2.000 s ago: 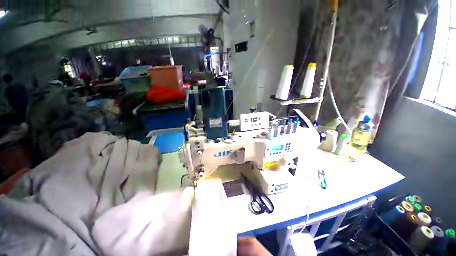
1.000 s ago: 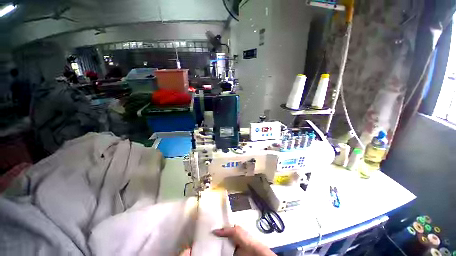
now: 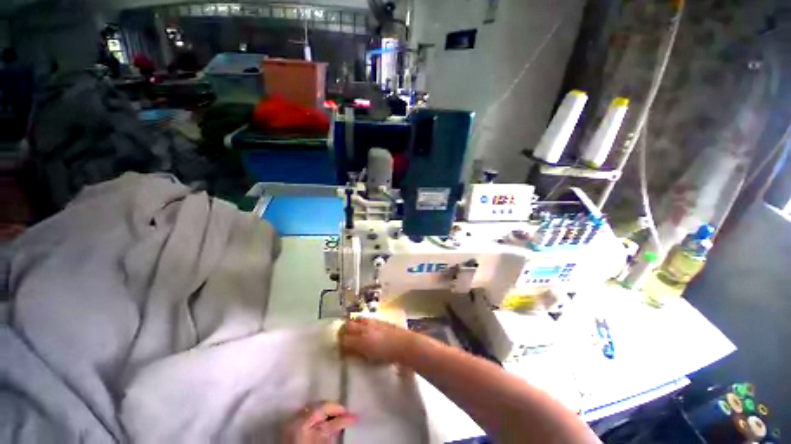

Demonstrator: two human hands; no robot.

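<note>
The grey-beige cloth point(image 3: 217, 381) lies heaped at the left and spreads flat up to the needle area of the white sewing machine point(image 3: 416, 269). My right hand point(image 3: 369, 340) lies on the cloth's edge just in front of the needle, fingers bent down on it. My left hand point(image 3: 319, 423) is at the bottom of the picture, on the cloth beside a lengthwise seam line, its fingers curled at the cloth. The presser foot is small and partly hidden by glare and my right hand. Black scissors point(image 3: 475, 328) lie on the bed, mostly hidden behind my right forearm.
A small blue tool point(image 3: 604, 338) lies on the white table point(image 3: 668, 347) at the right. An oil bottle point(image 3: 685, 260) stands behind it. Two thread cones point(image 3: 561, 127) stand on a rack. Thread spools point(image 3: 746, 412) are at lower right. Crates point(image 3: 290, 165) stand behind the machine.
My right hand has come in from the bottom edge and moved up to the needle area. My left hand shows more at the bottom. The view has shifted closer to the machine.
</note>
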